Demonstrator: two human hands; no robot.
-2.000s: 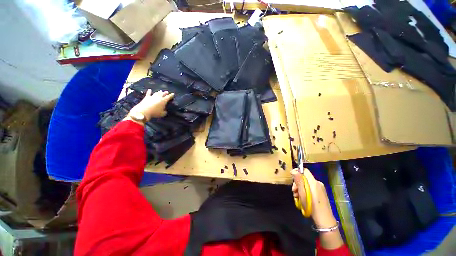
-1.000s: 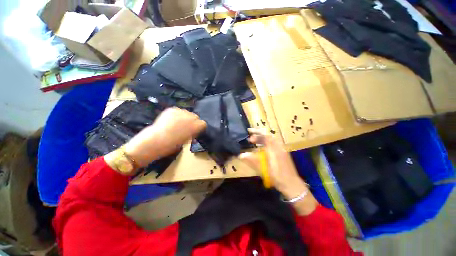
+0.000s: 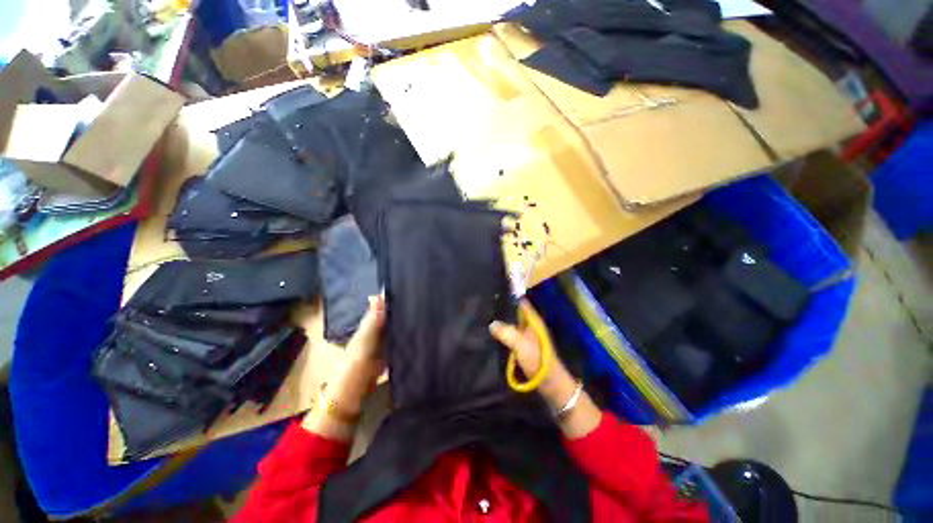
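A black pouch [image 3: 445,296], a flat dark rectangle, is held up in front of my lap between both hands. My left hand [image 3: 360,352] grips its left edge, with the thumb showing. My right hand [image 3: 532,352] is at its right edge and holds scissors with yellow loop handles [image 3: 542,358]; the blades point up and away beside the pouch and are blurred. Fanned black pouches [image 3: 271,163] lie on the table behind, and another pile of pouches [image 3: 184,337] lies at the left. Part of a smaller stack [image 3: 349,276] shows beside the held pouch.
Tiny black scraps [image 3: 527,227] lie on the cardboard [image 3: 491,123]. Separate black pieces [image 3: 645,51] are at the far side. A blue bin [image 3: 813,245] with black pouches is at the right, another blue bin [image 3: 51,337] at the left. An open carton [image 3: 113,133] stands far left.
My left hand has left the left pile, crossed toward the stack and come to the held pouch. The pouch is now raised between both hands. The view has swung right.
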